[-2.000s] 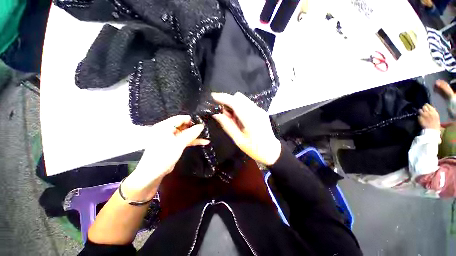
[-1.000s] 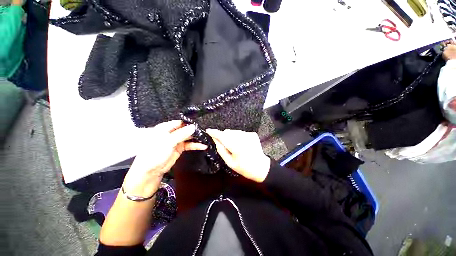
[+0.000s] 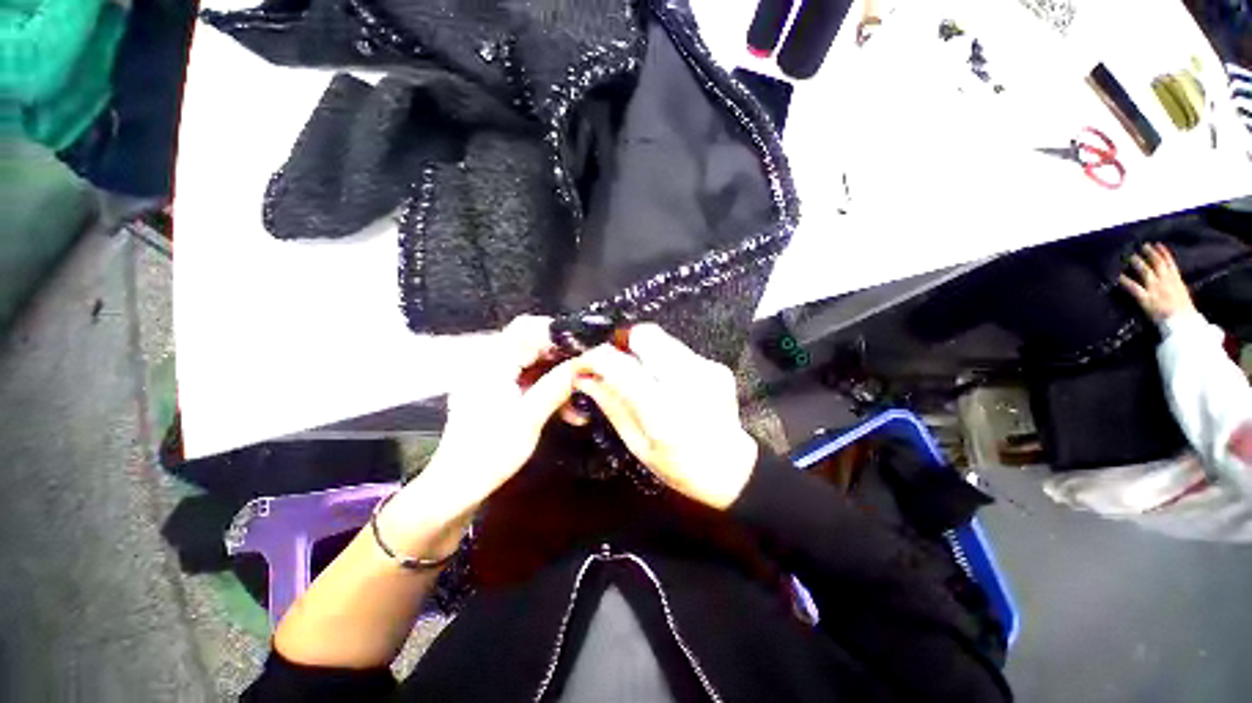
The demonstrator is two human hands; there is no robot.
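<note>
The dark tweed jacket (image 3: 481,234) lies on the white table, its smooth black lining (image 3: 673,165) showing. Silver-flecked braid trim (image 3: 687,275) runs along its edges down to my hands. My left hand (image 3: 508,398) is closed on the trimmed jacket edge at the table's front. My right hand (image 3: 673,412) is against it, fingers bent over the same edge, fingertips of both hands meeting. A needle or thread cannot be made out. The trimmed end hangs below my hands over my lap.
Red-handled scissors (image 3: 1098,157), a dark bar (image 3: 1125,107), a yellow-olive roll (image 3: 1178,102) and black cylinders (image 3: 816,33) lie on the white table (image 3: 295,343). A purple stool (image 3: 291,543) stands left, a blue-rimmed basket (image 3: 991,577) right. Another person's hand (image 3: 1157,283) rests on dark cloth at right.
My right hand has come up from lower along the trim to meet my left fingertips. The view has shifted, showing more of the upper table. The other person's hand has moved onto the dark cloth.
</note>
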